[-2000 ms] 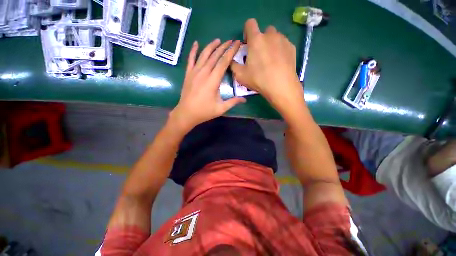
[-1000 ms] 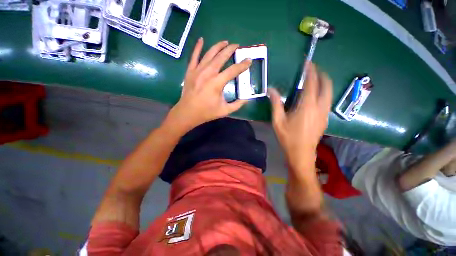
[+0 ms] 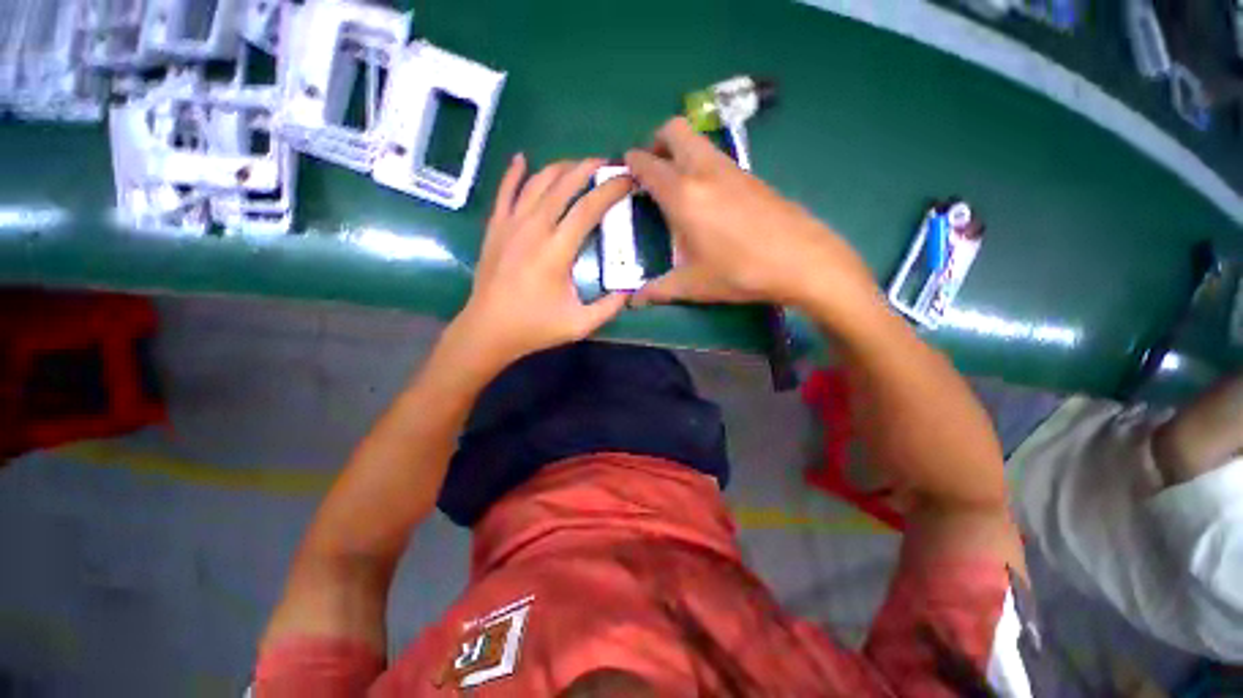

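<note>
A white unit with a front frame lies on the green bench in front of me, partly covered by both hands. My left hand grips its left side, with fingers at the top edge and thumb at the bottom. My right hand grips its right side and hides much of it. A mallet with a yellow-green face lies just beyond my right hand. Its shaft passes under that hand and its black grip sticks out over the bench's front edge.
White front frames lie in overlapping piles at the left. An open unit with a blue part lies on the bench at right. A pale rail curves behind. Red stools stand below. A person in a pale shirt is at right.
My right hand has come back from the mallet's handle onto the unit's right side. The mallet now lies closer to the unit, its grip over the edge. My left hand stays on the unit.
</note>
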